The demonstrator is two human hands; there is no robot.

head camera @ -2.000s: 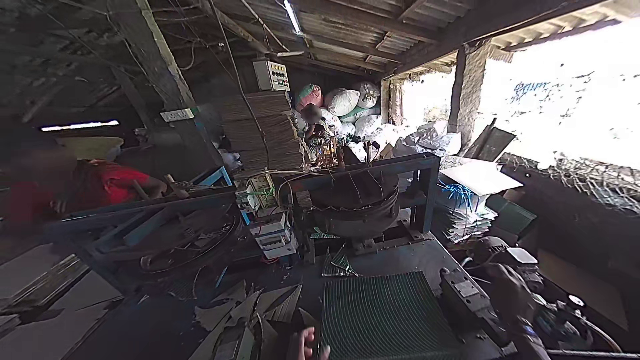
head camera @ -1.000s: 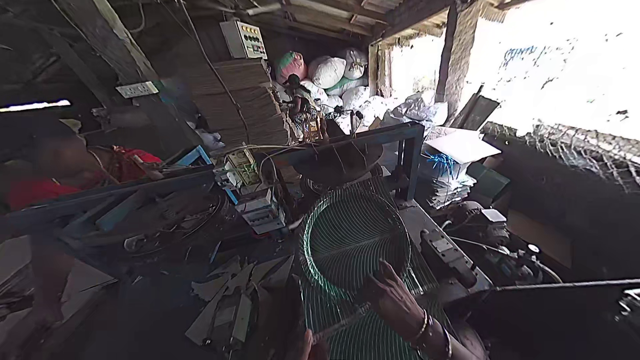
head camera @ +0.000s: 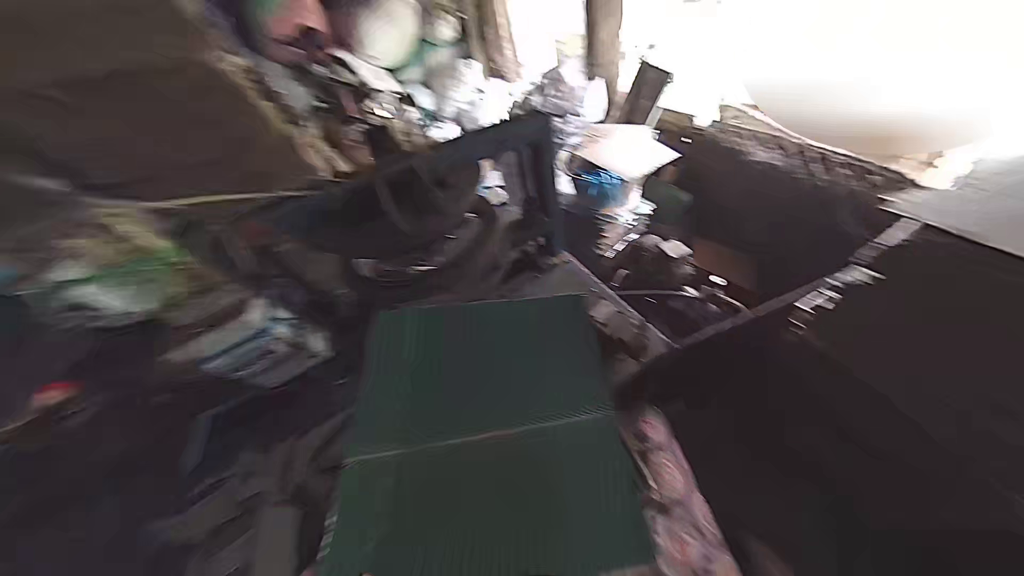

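A green, finely ribbed sheet (head camera: 488,360) lies in the middle of the view, with a pale line crossing it and more green ribbed surface below that line. At the bottom edge, a skin-coloured sliver (head camera: 364,574) may be a fingertip of my left hand; what it touches is hidden. Along the sheet's lower right side runs a blurred, pink mottled shape (head camera: 680,496); I cannot tell whether it is my right arm or cloth. My right hand cannot be made out clearly. Behind the sheet, a dark round pan-like part (head camera: 400,208) sits by a dark metal frame (head camera: 548,184).
A large dark panel (head camera: 864,400) fills the right side. Past the bench are a stack of sheets with blue strands (head camera: 600,188) and some machine parts (head camera: 664,256). Blurred scraps (head camera: 272,472) and a small box-like thing (head camera: 256,344) are on the left. Stuffed sacks (head camera: 388,32) stand at the back.
The round green piece that my right hand touched one second ago no longer shows over the ribbed sheet. Both hands have largely left the picture. The view has swung and blurred.
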